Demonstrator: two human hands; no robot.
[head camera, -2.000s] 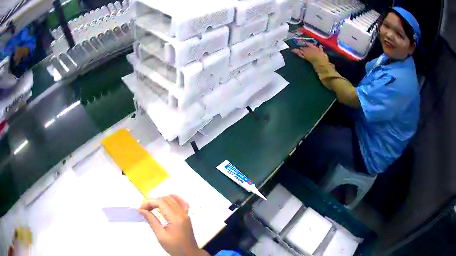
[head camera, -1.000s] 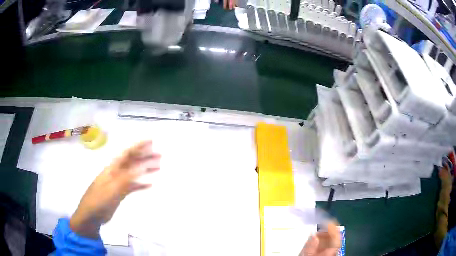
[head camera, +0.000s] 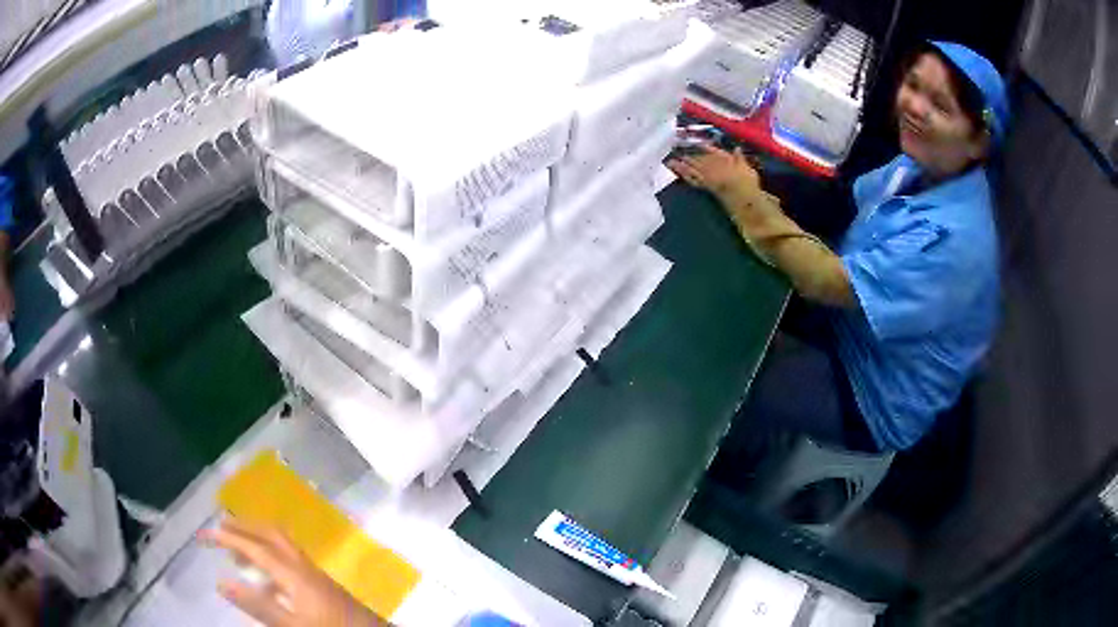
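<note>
My right hand (head camera: 280, 578) is at the lower left, blurred, with fingers apart and nothing visible in it. It is over the near-left side of the yellow strip (head camera: 321, 529), which lies slanting on white paper. A white and blue adhesive tube (head camera: 601, 551) lies on the green bench to the right, its pointed nozzle towards the lower right. A white unit with dark parts (head camera: 83, 502) stands tilted at the left edge. A dim brownish patch at the lower left corner may be my left hand, but it is too dark and cut off to tell.
White housings (head camera: 490, 184) are stacked high beyond the strip, with paper sheets between. A person in blue (head camera: 920, 257) sits at the right, a forearm on the bench. White boxy units (head camera: 760, 594) are below the bench edge. White curved parts (head camera: 159, 147) stand at upper left.
The view swung left, then back right. The thin pale piece my right hand held earlier no longer shows. The white unit has appeared at the left edge. My raised left hand is no longer clearly visible.
</note>
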